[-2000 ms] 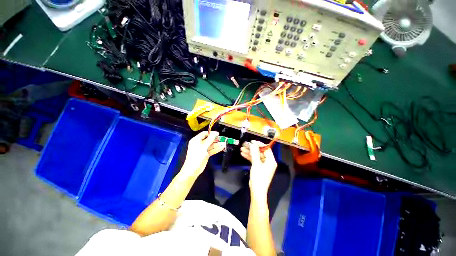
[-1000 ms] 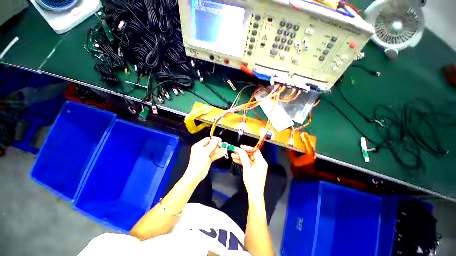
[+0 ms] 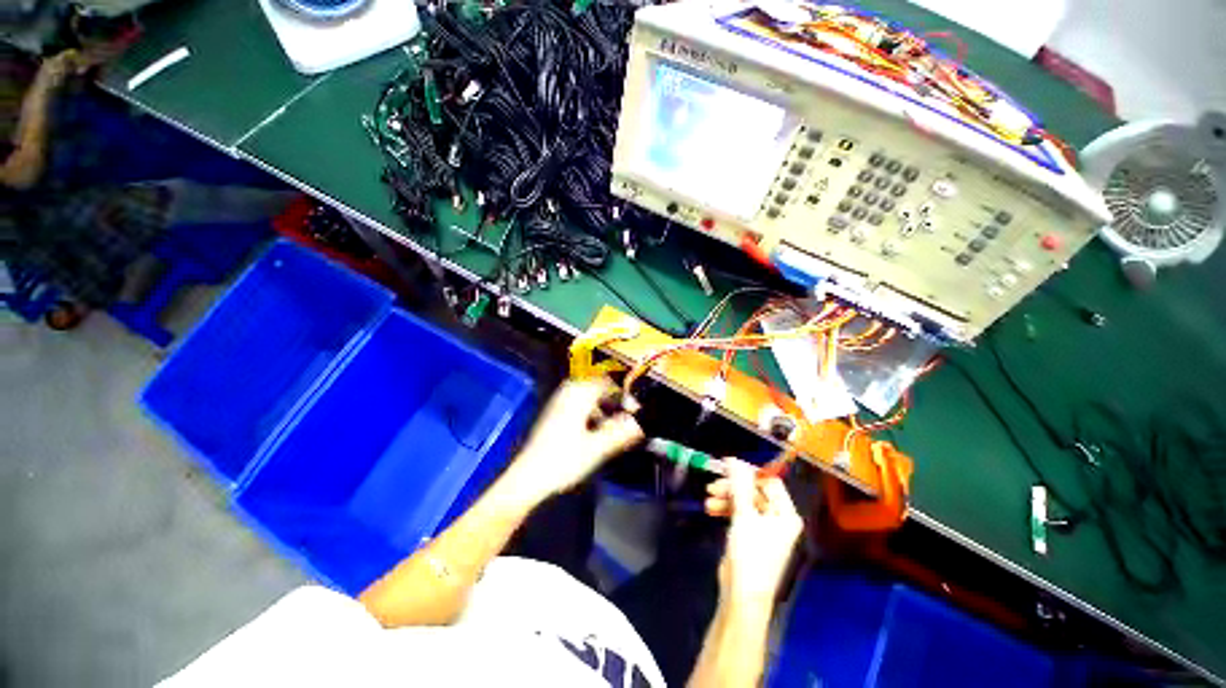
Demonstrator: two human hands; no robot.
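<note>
My right hand (image 3: pixel 756 503) holds one end of a small green connector piece (image 3: pixel 682 454) at its fingertips, below the orange-yellow strip (image 3: pixel 692 368). My left hand (image 3: pixel 581 433) is at the strip's left end, just left of the green piece and apart from it. Its fingers are curled near the end of a coloured lead; whether they grip it is not clear. Orange and red test leads (image 3: pixel 668 348) loop from the beige tester (image 3: pixel 861 175) over the strip towards both hands.
A heap of black cables (image 3: pixel 538 121) lies left of the tester, and a loose black coil (image 3: pixel 1143 497) lies right. Blue bins (image 3: pixel 390 417) stand below the bench at left and right (image 3: pixel 928 645). A white fan (image 3: pixel 1156 202) stands at right. Another person's arm (image 3: pixel 38 121) shows far left.
My left hand has come off the green piece and moved to its left. My right hand still holds it. The view has shifted, so the bench appears lower and further right.
</note>
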